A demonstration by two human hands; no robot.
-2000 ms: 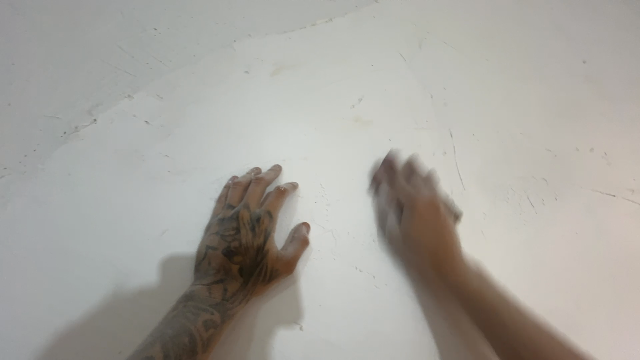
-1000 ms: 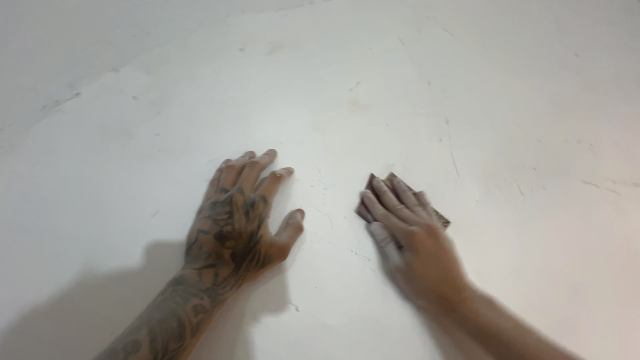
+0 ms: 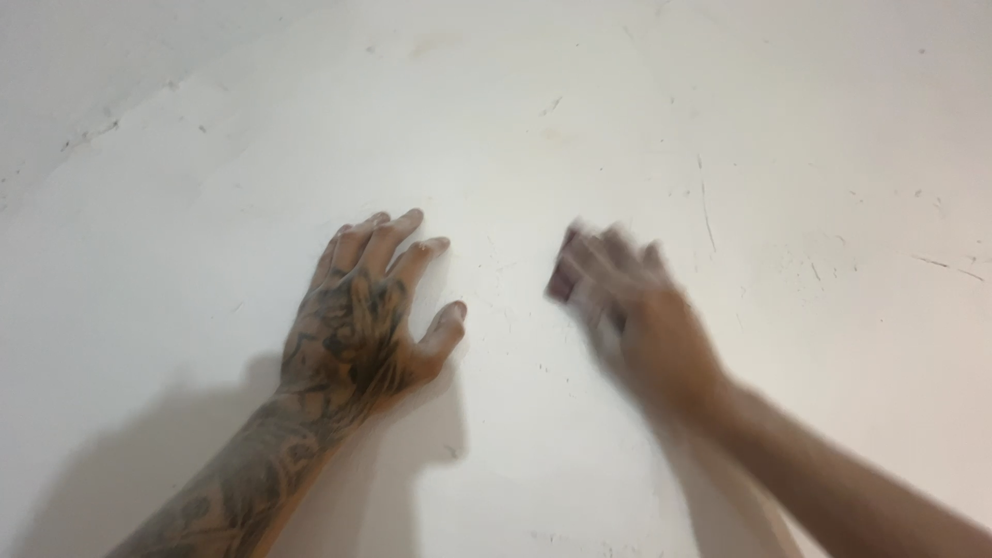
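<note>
A white, scuffed flat surface (image 3: 496, 170) fills the view. My left hand (image 3: 360, 310), tattooed on its back and forearm, lies palm down on it with the fingers apart and holds nothing. To its right, my right hand (image 3: 639, 310) is blurred by motion. Under its fingers it grips a dark reddish-brown sheet or pad (image 3: 563, 280), which looks like sandpaper; only its left edge shows, and the fingers hide the rest.
A ragged edge in the coating (image 3: 116, 124) runs across the upper left, with a greyer area beyond it. Thin dark scratches (image 3: 706, 203) mark the surface at the right, and faint yellowish stains (image 3: 559, 138) show above the hands.
My right hand keeps hold of the dark sheet, its pose shifting from frame to frame; a corner seen on its right side one second ago is now hidden. My left hand stays planted.
</note>
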